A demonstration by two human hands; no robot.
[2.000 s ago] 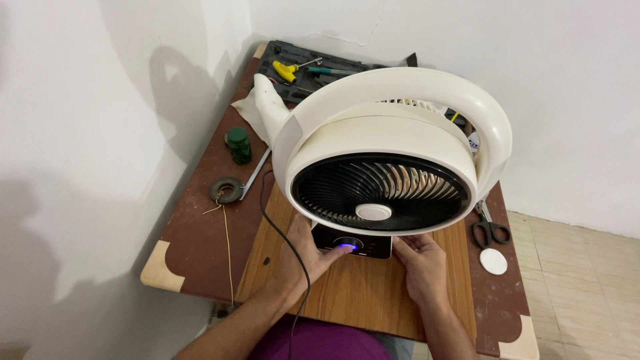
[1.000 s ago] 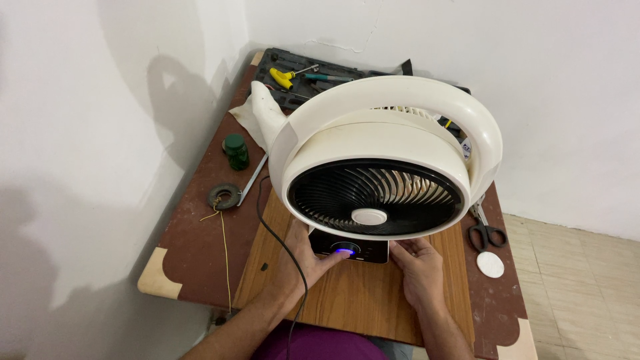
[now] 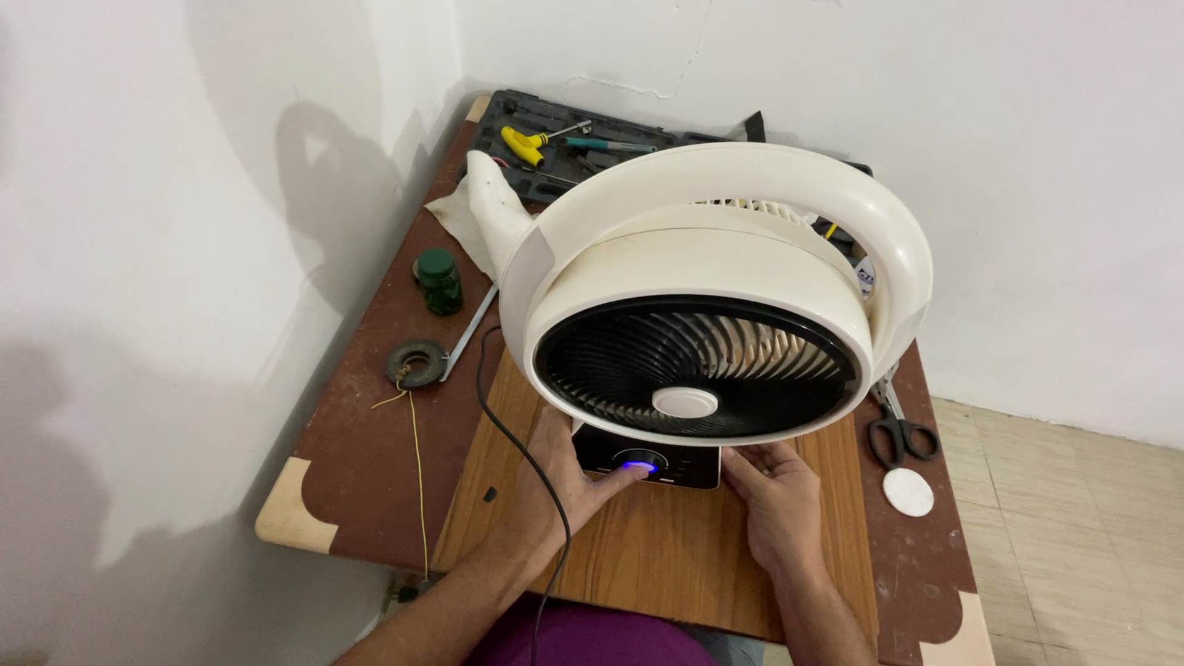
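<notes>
A white table fan [image 3: 712, 259] with a round black grille and a thick ring-shaped handle stands on a wooden board [image 3: 647, 564]. Its black control panel [image 3: 684, 467] faces me, with a blue light glowing at the knob [image 3: 640, 462]. My left hand [image 3: 569, 472] is at the left side of the base, its thumb on the lit knob; its other fingers are partly hidden. At the base's right side, my right hand [image 3: 772, 490] touches the edge with curled fingers. A black cable [image 3: 527, 453] crosses over my left forearm.
Behind the fan lies a dark tool case [image 3: 546, 116] with a yellow T-handle tool [image 3: 525, 145]. To the left are a green-lidded jar [image 3: 438, 280] and a dark ring [image 3: 415, 364] with yellow string. Black-handled scissors [image 3: 899, 439] and a white disc [image 3: 907, 492] lie at the right.
</notes>
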